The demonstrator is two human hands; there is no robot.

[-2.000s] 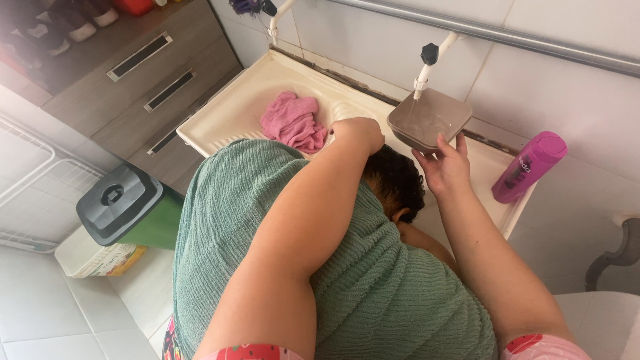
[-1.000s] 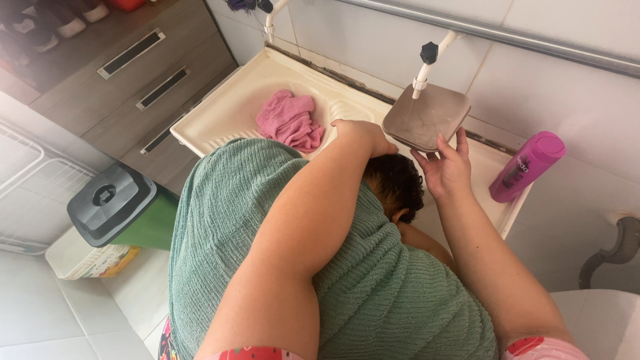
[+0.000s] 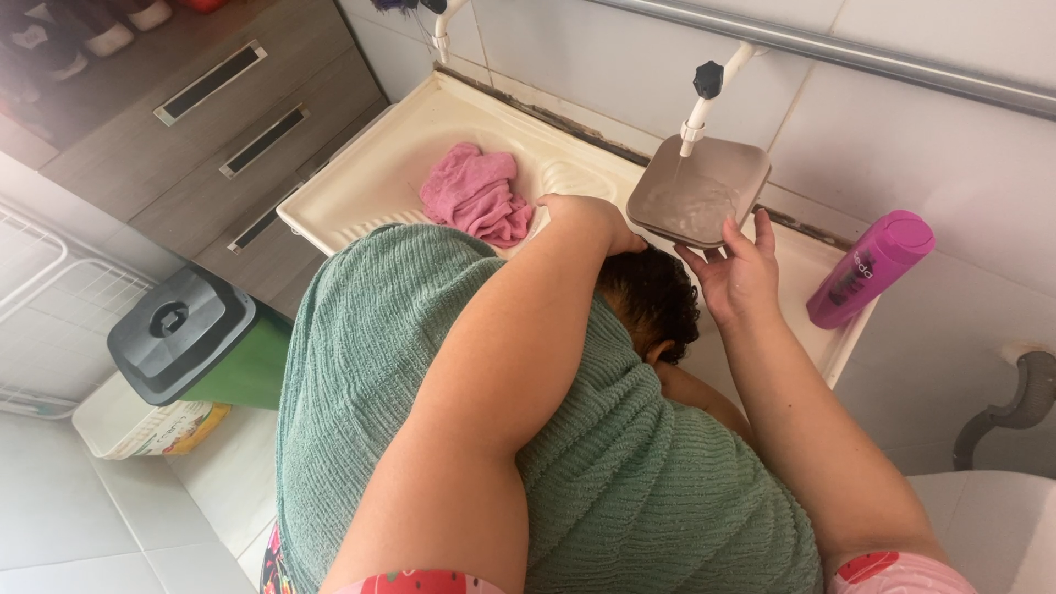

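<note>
My right hand (image 3: 738,268) holds a square grey-brown bowl (image 3: 697,186) by its near edge, beneath a white plastic tap (image 3: 697,120) with a black knob. Water runs into the bowl and ripples in it. A person bends over the cream laundry sink (image 3: 363,190), a green ribbed towel (image 3: 396,355) over their back, their dark wet hair (image 3: 652,297) below the bowl. My left hand (image 3: 590,219) is bent down beside the head; its fingers are mostly hidden, so what they do cannot be told. Left of it, a crumpled pink cloth (image 3: 477,194) lies in the sink.
A magenta shampoo bottle (image 3: 870,268) stands on the sink's right end. A grey rail (image 3: 841,54) crosses the wall above the tap. On the left are a drawer cabinet (image 3: 206,140), a green bin with a dark lid (image 3: 177,330) and a white plastic container (image 3: 124,417). A grey pipe (image 3: 1011,408) is at right.
The bowl's inside shows water with a rippled surface now. Both hands stay in about the same places.
</note>
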